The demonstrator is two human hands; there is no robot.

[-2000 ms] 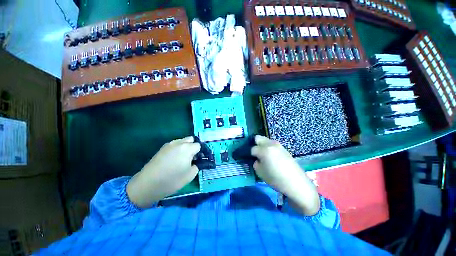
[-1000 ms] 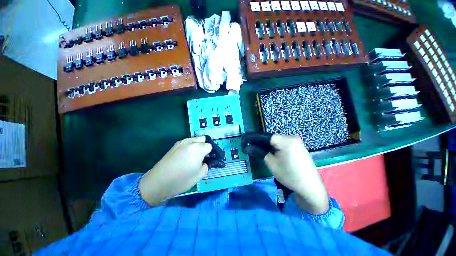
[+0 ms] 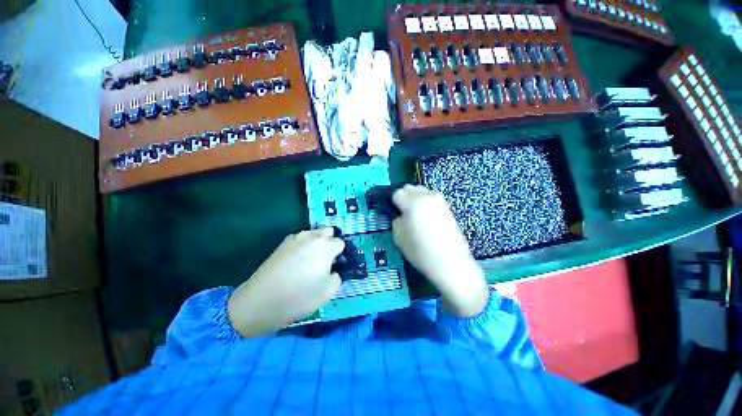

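Note:
The teal-green cover plate [image 3: 324, 185] lies in front of me, with silver finned heatsinks [image 3: 381, 281] showing through its cut-outs. Black transistors [image 3: 351, 205] sit in its upper row, and one [image 3: 381, 257] shows in the lower row. My left hand [image 3: 294, 272] has black-covered fingertips down on the lower left part of the plate. My right hand [image 3: 423, 231] has black-covered fingertips at the right end of the upper row, hiding the spot there. Whether either hand pinches a part is hidden by the fingertips.
A screw box [image 3: 576, 188] full of tiny screws is right of the plate. Beyond are the transistor tray [image 3: 203, 106], crumpled white gloves or cloth [image 3: 351, 97] and a second parts tray [image 3: 488, 120]. Assembled heatsinks [image 3: 651, 154] and a spare tray [image 3: 709, 122] are at right, a carton [image 3: 49, 162] at left.
My right hand has moved from the plate's lower right side up to the right end of the upper transistor row. My left hand stays near the lower row.

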